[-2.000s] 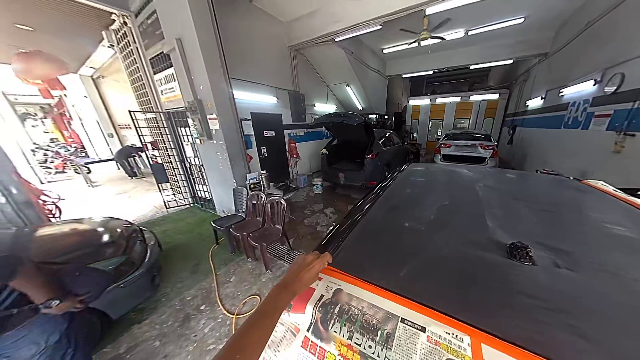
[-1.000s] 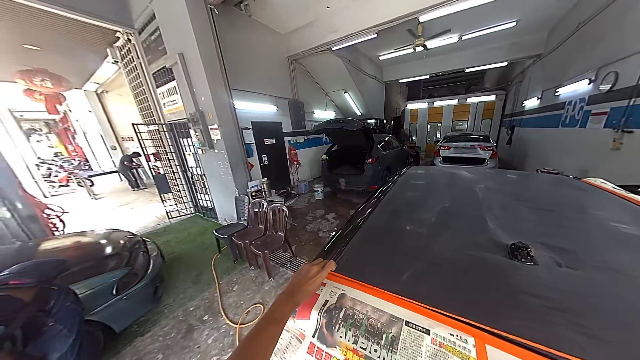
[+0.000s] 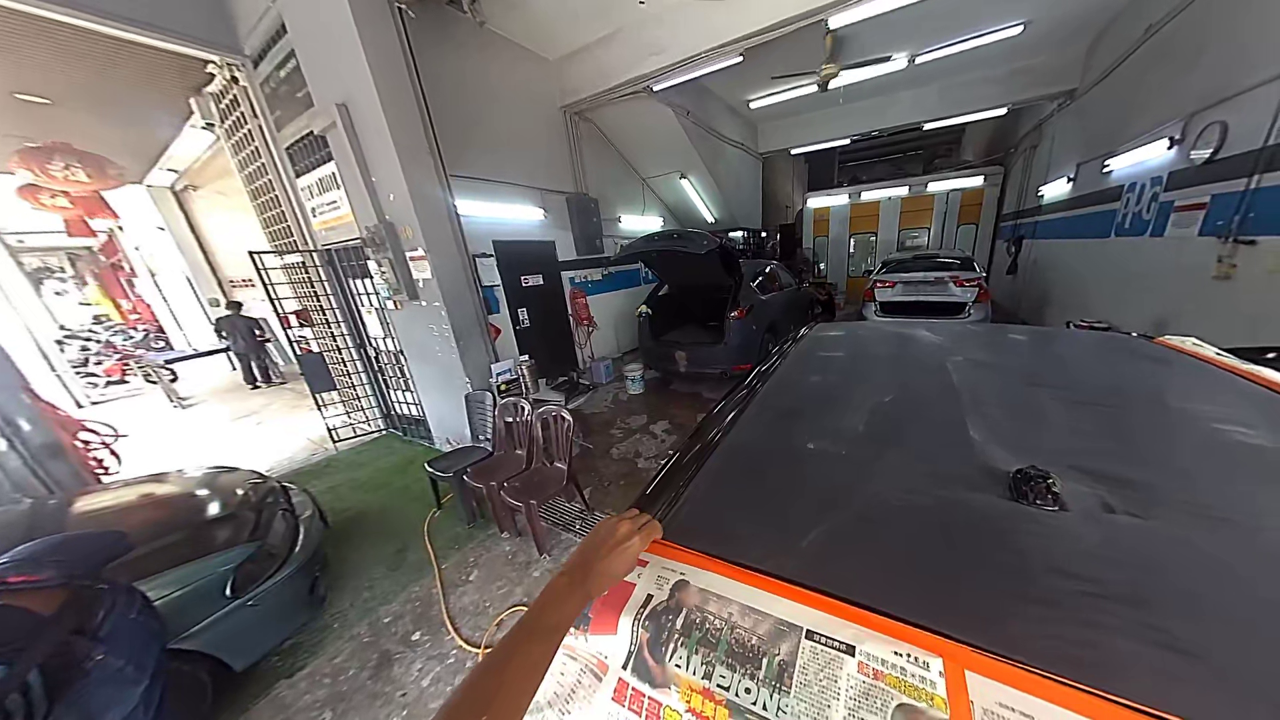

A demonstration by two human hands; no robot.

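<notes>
My left hand [image 3: 622, 543] rests on the near left corner of a dark, dull car roof [image 3: 900, 430], its fingers over the edge where the orange masking tape [image 3: 800, 598] begins. Newspaper sheets [image 3: 740, 640] are taped below that edge and bear print and pictures. A small crumpled black object [image 3: 1036, 488] lies on the roof to the right of the hand. Glossy black trim [image 3: 735, 405] runs along the roof's left side. Whether the fingers grip the edge or only lie on it is not plain. My right hand is out of view.
Several plastic chairs [image 3: 540, 480] and a yellow hose [image 3: 440, 590] are at left on the floor. A person bends beside a dark green car [image 3: 240, 590] at lower left. Behind stand a dark car with its tailgate raised [image 3: 700, 310], a silver car [image 3: 925, 290] and a bucket [image 3: 634, 377].
The person beside the green car has bent or shifted at the lower left edge. My left hand stays at the roof corner.
</notes>
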